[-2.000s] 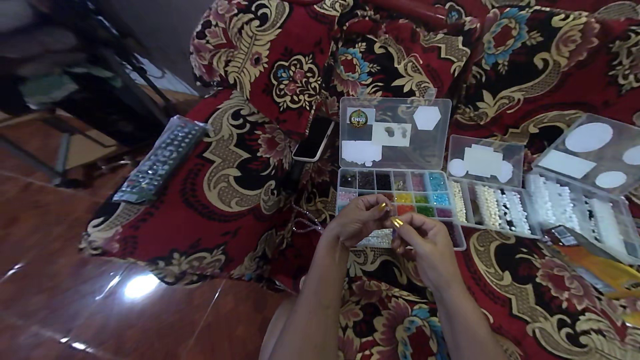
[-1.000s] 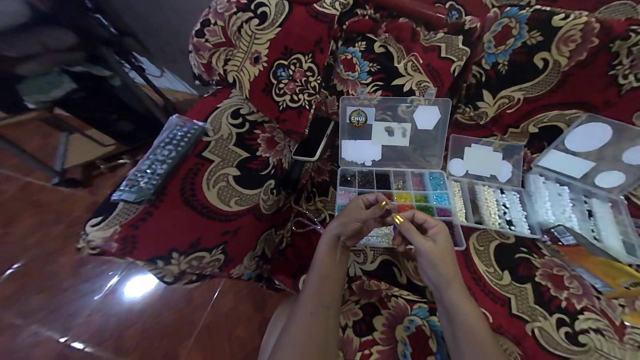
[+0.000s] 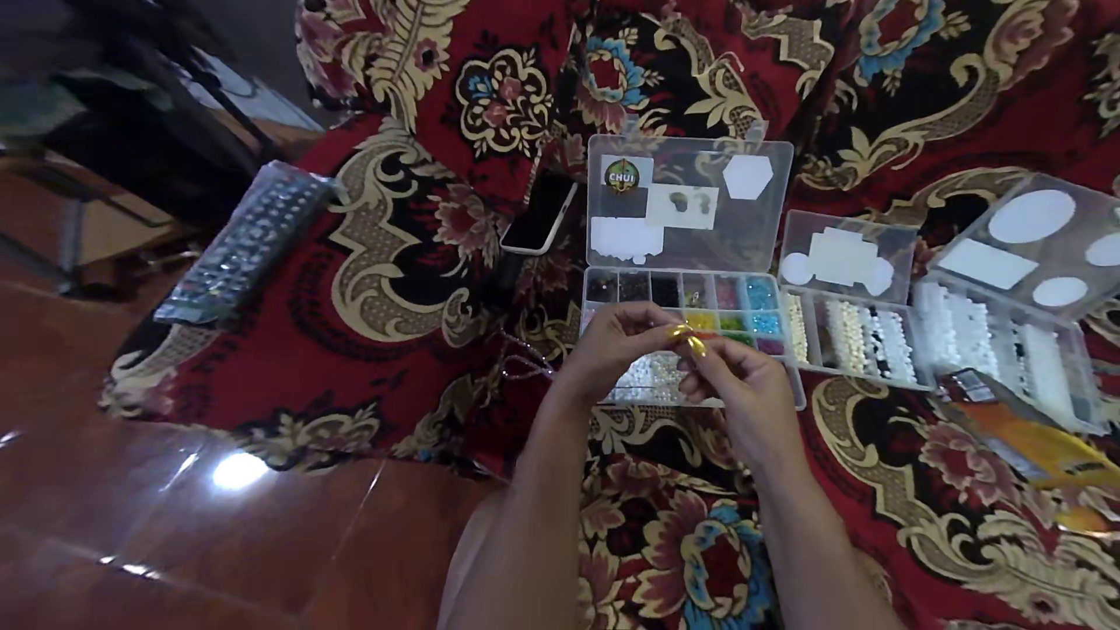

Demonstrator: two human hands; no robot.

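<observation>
My left hand [image 3: 617, 346] and my right hand [image 3: 731, 367] meet fingertip to fingertip, thumbs with gold nails close together, above the front part of an open clear plastic bead box [image 3: 797, 385]. Both are pinched; whatever lies between the fingertips is too small to make out. Behind and under the hands, the box's compartments hold dark, yellow, green and blue beads [image 3: 759, 292]. White beads [image 3: 646, 378] fill a front compartment beside my left hand. The raised lid [image 3: 685, 249] bears paper pieces and a round sticker.
To the right stand a smaller open bead box [image 3: 910, 378] and another clear box [image 3: 1088, 411], with an orange packet [image 3: 1041, 446] before them. Left of the large box are a smartphone [image 3: 540, 214] and a beaded loop [image 3: 527, 360]. A plastic-wrapped pack [image 3: 249, 241] lies on the patterned fabric [image 3: 385, 385].
</observation>
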